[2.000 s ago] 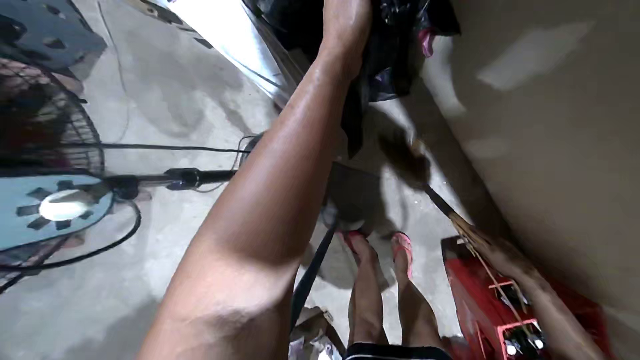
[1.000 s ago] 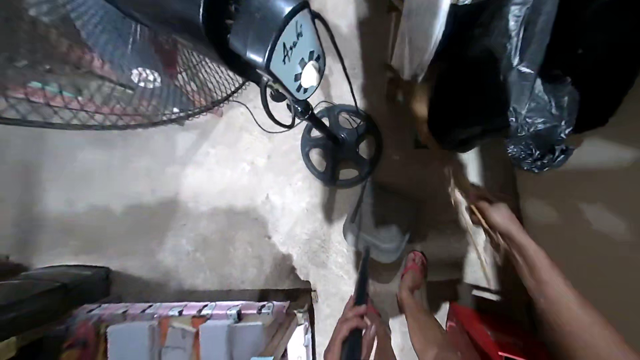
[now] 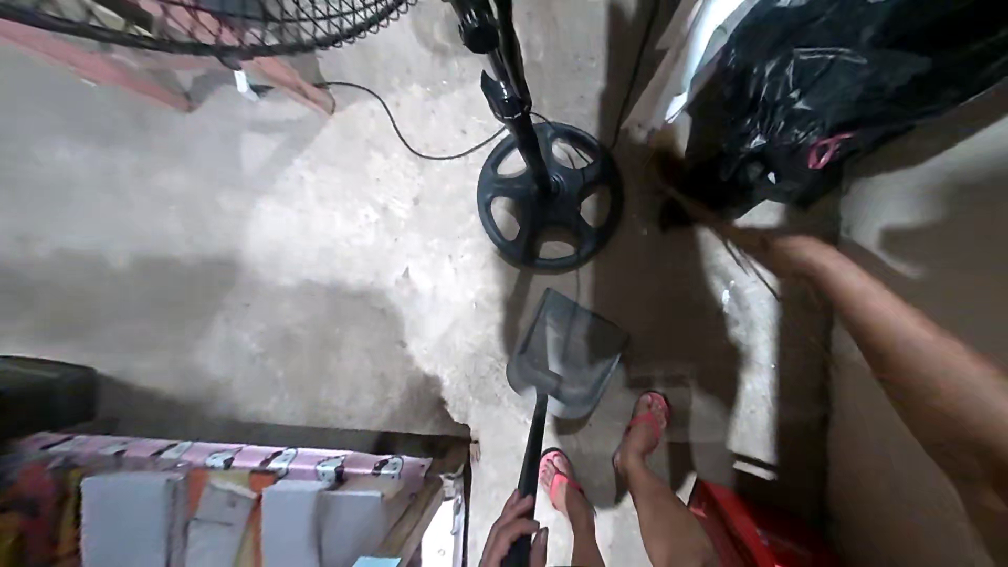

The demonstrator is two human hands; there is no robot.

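My left hand (image 3: 513, 529) is closed round the black handle of a grey dustpan (image 3: 571, 346), whose pan rests on the concrete floor in front of my feet. To the right, my right hand (image 3: 787, 253) grips a broom (image 3: 724, 228). Its blurred brown head points up and left, into the shadow beside a black plastic bag (image 3: 795, 102). The broom's bristles are too dark and blurred to make out fully.
The round base of a pedestal fan (image 3: 551, 197) stands just beyond the dustpan, its cable (image 3: 425, 156) running left. A red crate (image 3: 748, 524) is at lower right near the wall (image 3: 929, 228). A shelf with boxes (image 3: 134, 516) fills the lower left.
My left hand, at the black bags two seconds ago, now holds the dustpan handle. My right hand has moved the broom up toward the bag. The view has shifted strongly.
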